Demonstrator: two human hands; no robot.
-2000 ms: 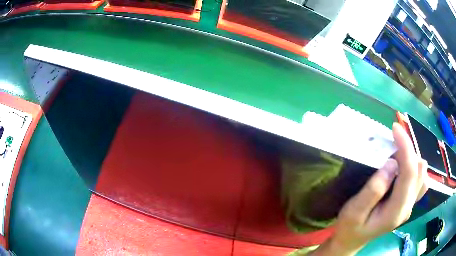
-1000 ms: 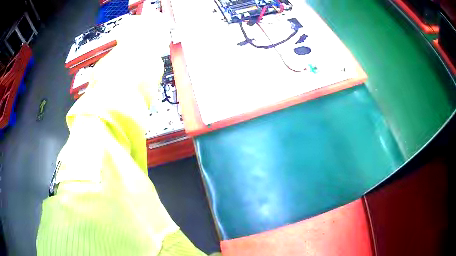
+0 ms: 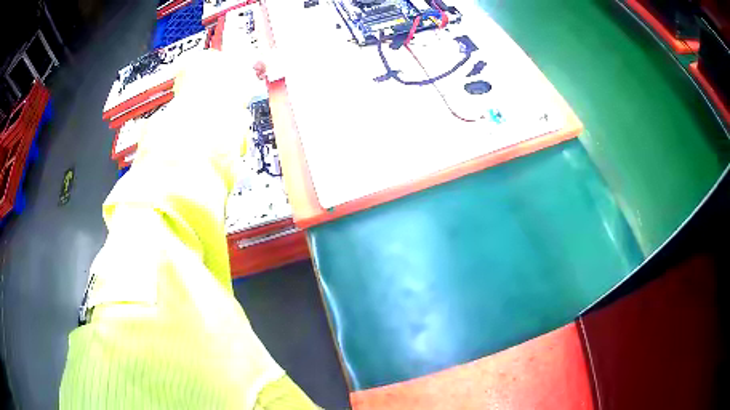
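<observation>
My left arm in a bright yellow sleeve reaches forward across the left side. My left hand (image 3: 260, 70) is washed out by glare; only a small pinkish patch shows beside the foam edge, and its grip cannot be told. A white chassis (image 3: 384, 144) lies on a red-orange foam pad (image 3: 448, 172), with a motherboard (image 3: 392, 16), black looped cable and thin wires on it. A glossy black screen (image 3: 664, 328) shows at the lower right, tilted and cut off, reflecting red. My right hand is out of the picture.
Stacked chassis (image 3: 260, 200) on foam stand left of the green bench (image 3: 472, 264). More chassis (image 3: 160, 72) and a blue pallet (image 3: 178, 30) are farther back. A red-orange foam pad (image 3: 480, 376) lies at the near bench edge. Grey floor is at far left.
The view has swung left from the screen held by my right hand to the chassis and stacks. My right hand has left the picture. My left arm has come into view, reaching forward.
</observation>
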